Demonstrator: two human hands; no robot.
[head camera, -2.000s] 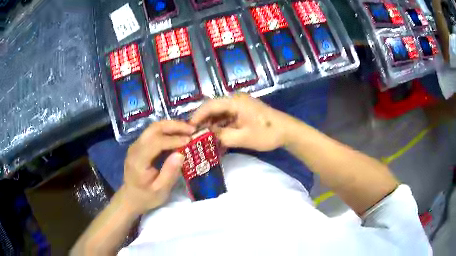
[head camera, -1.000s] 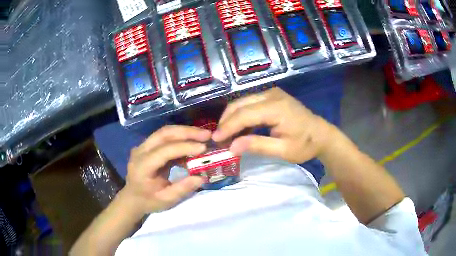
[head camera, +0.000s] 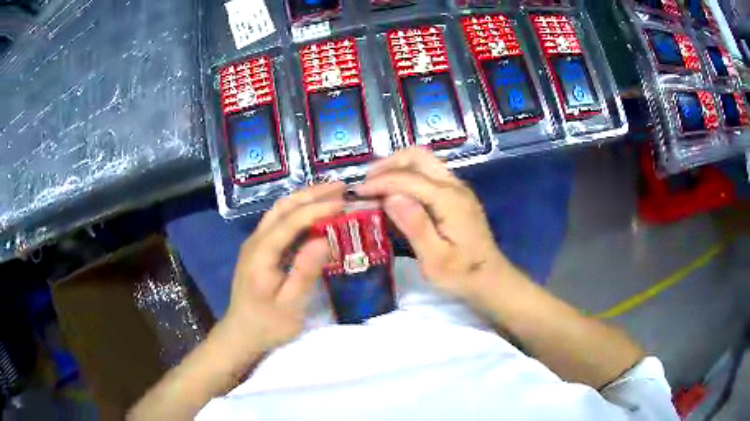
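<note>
A red keypad phone (head camera: 359, 267) is held between my hands close to my body, its red keys towards the bench and its dark screen towards me. My left hand (head camera: 284, 259) grips its left side with thumb and fingers. My right hand (head camera: 436, 218) is at its top right end, fingers bent over the edge; whether the fingertips grip the phone or only touch it is hard to tell. A clear phone tray (head camera: 296, 193) lies just beyond my hands, with red phones such as this one (head camera: 340, 107) in its near row, screens towards me.
Silvery-clear stacked trays (head camera: 99, 107) lie at the left. A white paper label (head camera: 249, 21) is in the phone tray's far row. Another filled tray (head camera: 668, 82) is at the right, above a red object (head camera: 678, 193). A brown carton (head camera: 115, 308) is below the bench.
The phone was tipped with its end edge facing up a second ago and now shows its keys and screen again. My right hand has moved left over its top end. The view has shifted slightly.
</note>
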